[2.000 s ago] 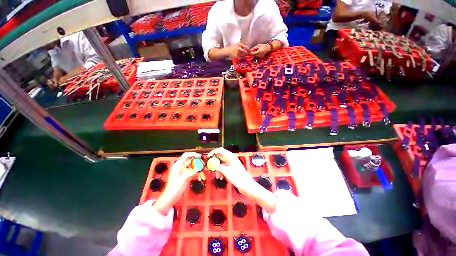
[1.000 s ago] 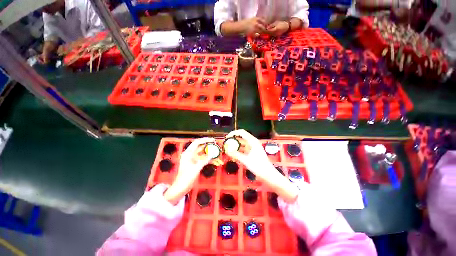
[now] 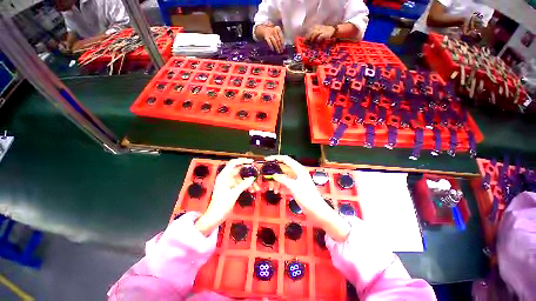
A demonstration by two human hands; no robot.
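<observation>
My left hand point(image 3: 230, 187) holds a round black watch body point(image 3: 248, 171) over the back rows of the near tray. My right hand point(image 3: 294, 182) holds a second watch body point(image 3: 271, 169) beside it. Both screens look dark, with a small yellow-green patch at the lower edge of the right one. The red-orange near tray point(image 3: 234, 264) holds dark round watch bodies in its square pockets. Two in the front row, one of them here point(image 3: 264, 270), show blue-white digits. My forearms hide part of the tray.
Beyond are a tray of small watch parts point(image 3: 200, 114) and a tray under purple strapped watches point(image 3: 318, 120). A small dark device point(image 3: 263, 139) lies between. Right are a white paper point(image 3: 390, 206) and a red parts box point(image 3: 429, 214). A person point(image 3: 311, 17) sits opposite.
The two held screens were lit, coloured and then whitish, and are now dark. Both hands still hold the watch bodies. The person opposite has moved their hands apart.
</observation>
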